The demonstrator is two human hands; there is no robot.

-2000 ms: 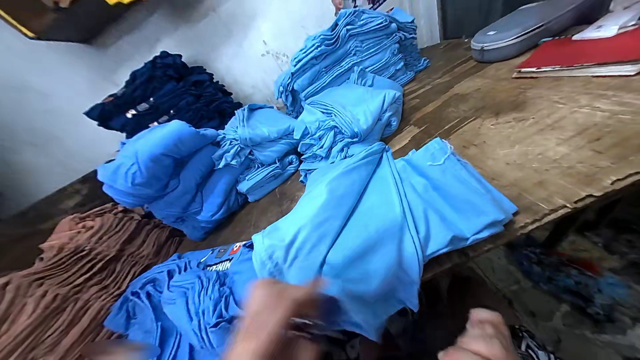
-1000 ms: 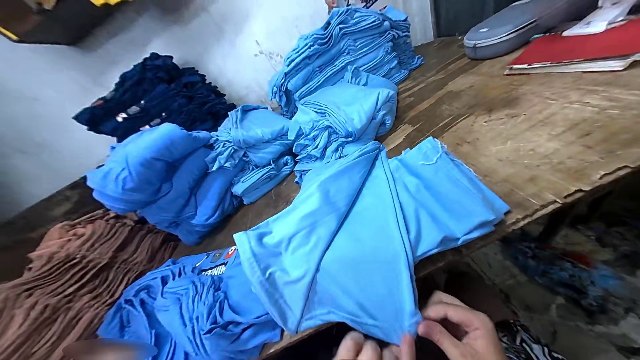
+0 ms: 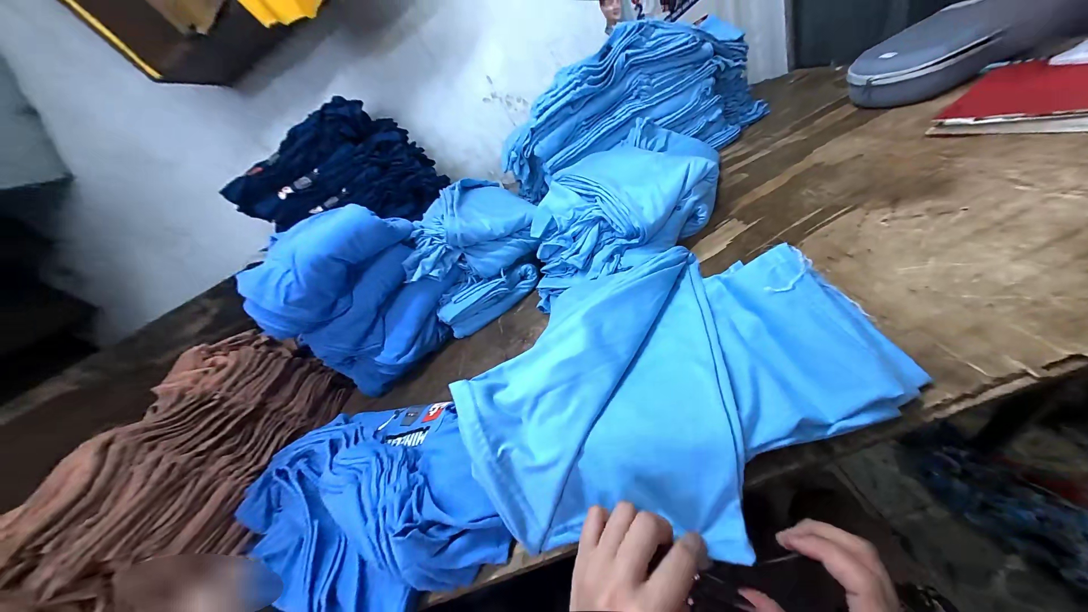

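Observation:
A light-blue fabric piece (image 3: 654, 425) lies folded across the front edge of the table, over more light-blue cloth (image 3: 807, 348) on its right. My left hand (image 3: 633, 557) is at its lower edge with fingers curled; whether they pinch the fabric is hard to tell. To the right of the cloth's lower corner, my right hand (image 3: 837, 561) has its fingers apart and holds nothing. A pile of medium-blue printed fabric (image 3: 365, 501) lies left of the light-blue piece, partly beneath it.
Brown fabric (image 3: 187, 459) is piled at the left. Behind are bundled blue cloth (image 3: 340, 289), navy garments (image 3: 340, 161) and stacked light-blue fabric (image 3: 637, 85). A grey case (image 3: 926, 55) and red folder (image 3: 1020, 93) sit at the back right of the wooden table (image 3: 960, 229).
My right hand was at the cloth's lower corner a second ago and is now apart from it, to the right. My left hand has moved up onto the cloth's lower edge.

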